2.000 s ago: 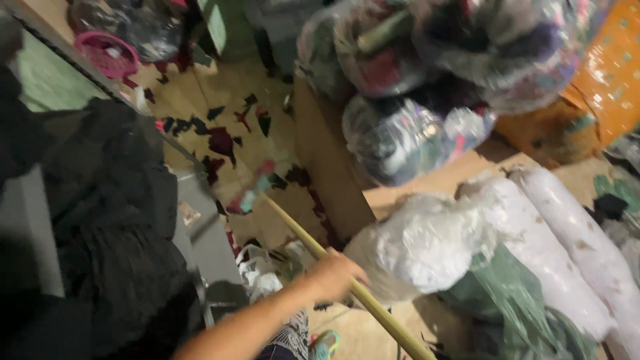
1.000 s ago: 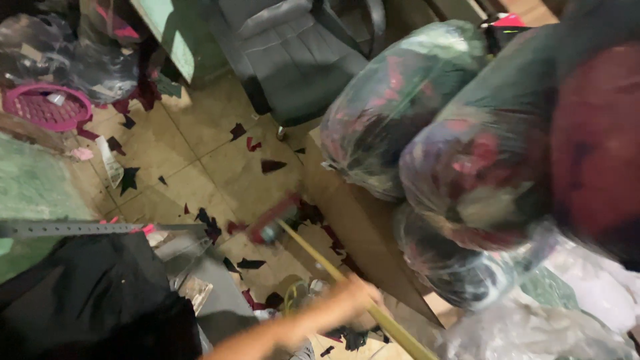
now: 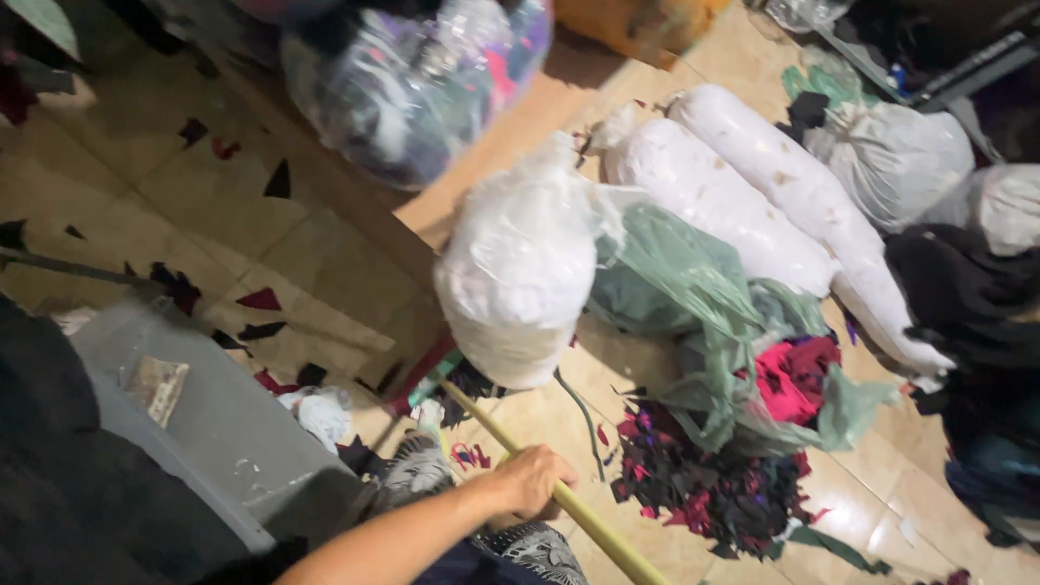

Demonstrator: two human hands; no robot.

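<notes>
My left hand (image 3: 536, 481) is closed around the yellow handle of a broom (image 3: 605, 536), which slants from the lower right up to its head. The red and green broom head (image 3: 431, 378) is on the tiled floor beside a white stuffed plastic bag (image 3: 520, 284), partly hidden by it. Dark bristles or scraps lie by the head; blur hides which. A pile of black, dark red and pink fabric scraps (image 3: 715, 479) lies right of my hand, below an open green plastic bag (image 3: 691, 268) with pink and dark red cloth (image 3: 792, 378) in it. My right hand is out of view.
A gray panel (image 3: 211, 406) and black cloth (image 3: 49, 455) are at left. Loose scraps (image 3: 260, 299) dot the tiles. A brown board or box edge (image 3: 487, 154) holds a clear bag of cloth (image 3: 406, 97). Long white wrapped rolls (image 3: 731, 211) lie at right. My patterned-clothed legs are below.
The view has swung right, bringing the scrap pile into sight. The broom head was out on the tiles by the brown board and is now close to the white bag. My left hand still grips the handle.
</notes>
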